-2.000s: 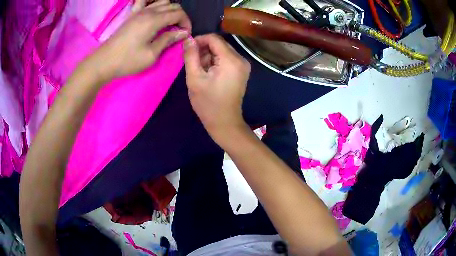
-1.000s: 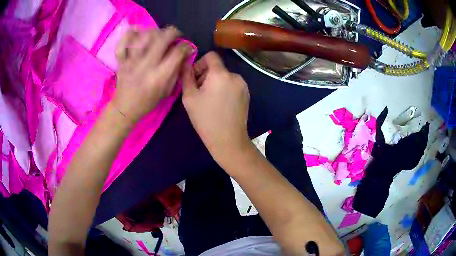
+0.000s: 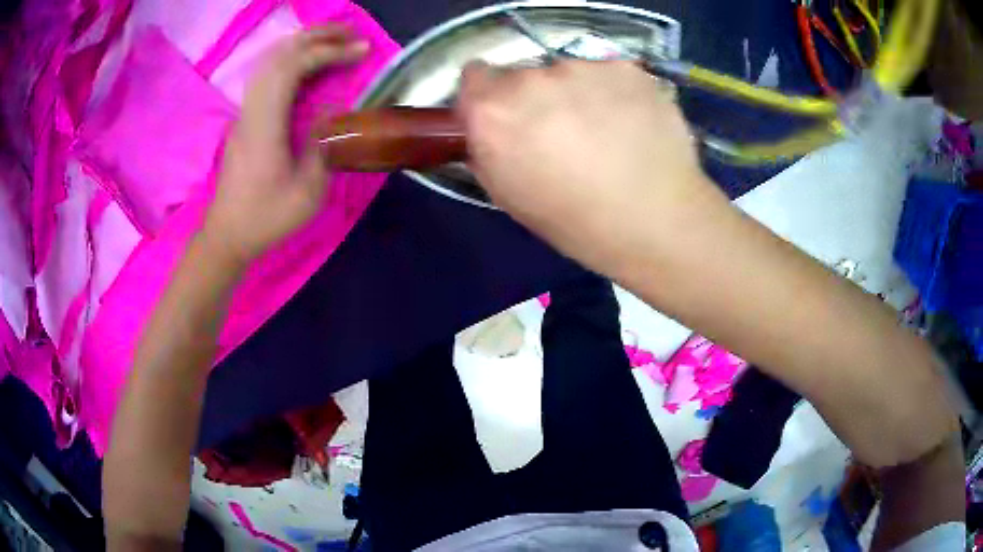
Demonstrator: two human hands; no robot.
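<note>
The bright pink garment piece [image 3: 286, 275] lies on the left of the dark table, its pale inner side and a darker pink patch [image 3: 156, 124] facing up. My left hand [image 3: 270, 162] is on the garment near its right edge, fingers apart, slightly blurred. My right hand [image 3: 582, 140] is closed around the red-brown handle of the silver steam iron [image 3: 431, 81]. The iron's left tip overlaps the garment's edge; whether it presses on the cloth I cannot tell. My right hand hides much of the handle and the iron's middle.
Yellow hoses [image 3: 755, 92] trail right from the iron. Orange-red and yellow loops [image 3: 825, 49] are at the top right. A blue basket [image 3: 938, 243] stands at the right. Pink scraps [image 3: 695, 372] and a black cloth [image 3: 749, 426] lie on the floor. A dark red object [image 3: 259, 447] is below the table.
My right hand has left the garment edge and taken hold of the iron, which has moved left to the cloth. My left hand has let go of the pinched edge and opened.
</note>
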